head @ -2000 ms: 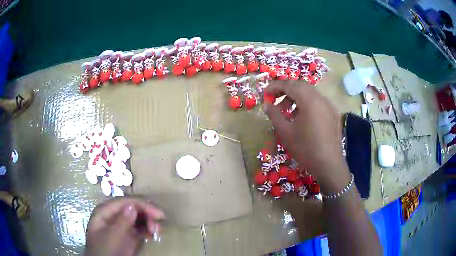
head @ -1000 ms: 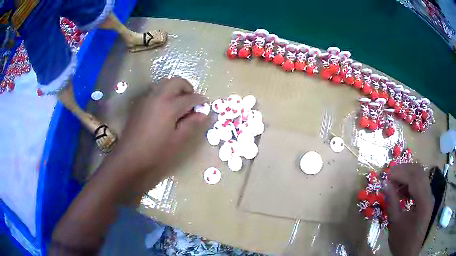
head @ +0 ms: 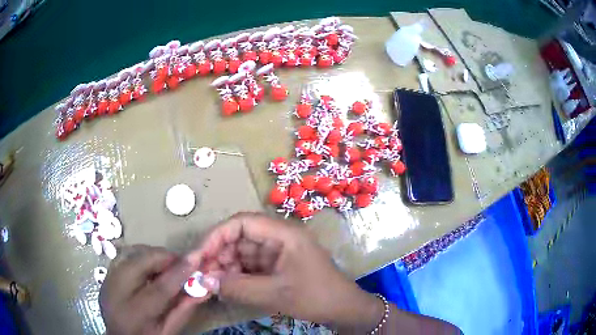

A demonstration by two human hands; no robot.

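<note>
My left hand (head: 140, 284) and my right hand (head: 261, 268) are together at the lower centre, near the table's front edge. Between their fingertips is a white disc with red marks (head: 196, 285); my left fingers grip it and my right fingertips touch its right side. Whether a red ball piece is in my right fingers cannot be seen. A pile of spotted white discs (head: 91, 203) lies at the left. A heap of red ball pieces with red-white trim (head: 333, 157) lies right of centre. A plain white round (head: 180, 199) lies on a brown cardboard sheet (head: 222, 190).
Finished ornaments (head: 202, 64) stand in a long row at the far side, with a short row (head: 245, 101) before it. A spotted disc (head: 204, 157) lies by a thin stick. A smartphone (head: 423, 147), white case (head: 471, 138) and translucent white bottle (head: 404, 44) are at the right.
My left hand has come back from the disc pile and my right hand from the red heap; they now meet over the front of the table. The view has swung to the right.
</note>
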